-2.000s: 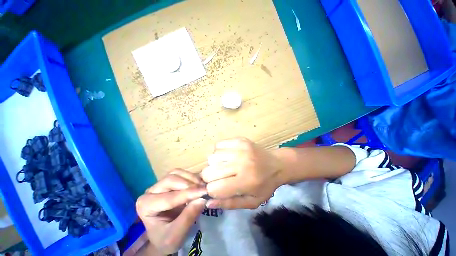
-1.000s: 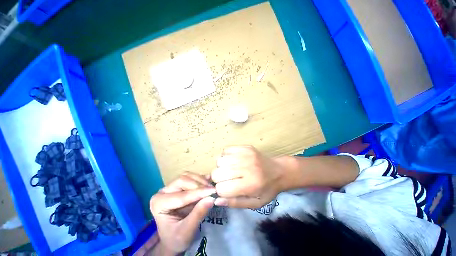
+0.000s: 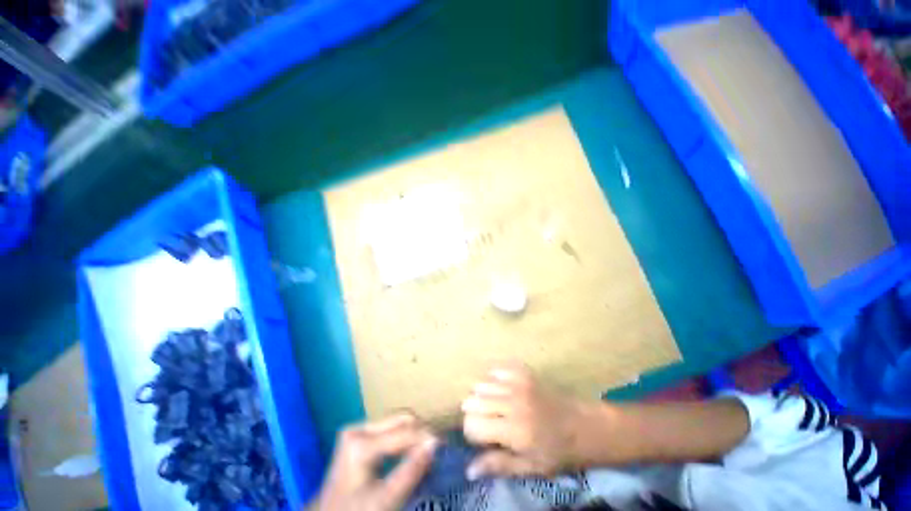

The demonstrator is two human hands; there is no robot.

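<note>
My left hand [image 3: 380,461] and my right hand [image 3: 521,423] are close together at the near edge of the cardboard mat [image 3: 559,349]. A dark blue-grey part [image 3: 452,463] shows between their fingertips, blurred and partly hidden; both hands pinch it. The white glue bottle [image 3: 508,294] stands on the mat beyond my right hand, seen from above as a round blob. A bright white square pad [image 3: 420,238] lies on the mat's far left part. The left bin [image 3: 268,329] holds a heap of dark looped parts [image 3: 205,409].
The right bin [image 3: 734,170] is lined with brown cardboard. A far bin [image 3: 290,55] with dark parts stands at the upper left. White scraps [image 3: 623,168] lie on the green bench [image 3: 649,235]. Red pieces [image 3: 871,65] show at the upper right. Blue cloth [image 3: 867,349] hangs at the right.
The view has shifted, so the mat, bins and hands appear lower and further right, and the far bin shows more. The hands are slightly further apart, with more of the dark part visible between them.
</note>
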